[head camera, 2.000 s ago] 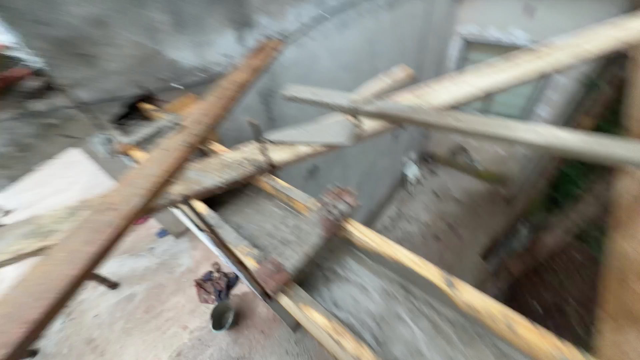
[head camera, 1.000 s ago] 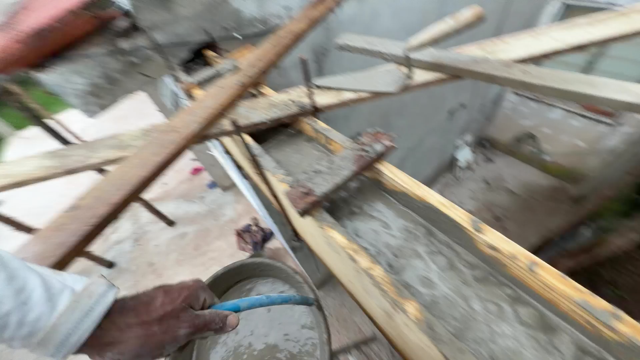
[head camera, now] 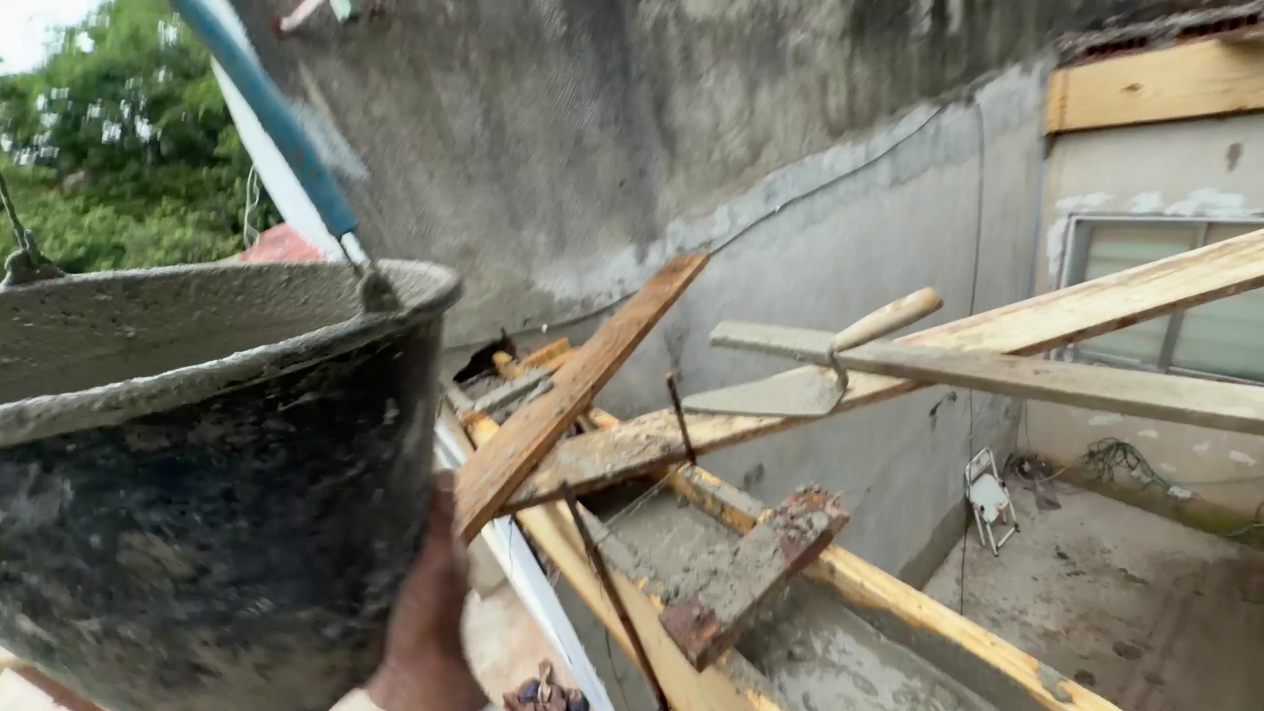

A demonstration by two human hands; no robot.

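A black bucket coated with cement fills the left side, large and close. Its blue-sleeved handle runs up past the top edge of the view. My right hand presses against the bucket's right side, low down; its fingertips are partly hidden. My left hand is out of view. The bucket's contents cannot be seen. A pointed trowel with a wooden handle lies where wooden planks cross. Below it, wet concrete fills yellow wooden formwork, and a mortar-covered brick bridges its boards.
A brown plank slants up beside the bucket. Rusty rebar rods stick up at the formwork. Long boards cross from the right. A rough grey wall stands behind; a folding step stool stands on the lower floor.
The bucket has come up from the bottom of the view to close on the left. My left hand, on its blue handle a second ago, is out of view. The view has swung upward.
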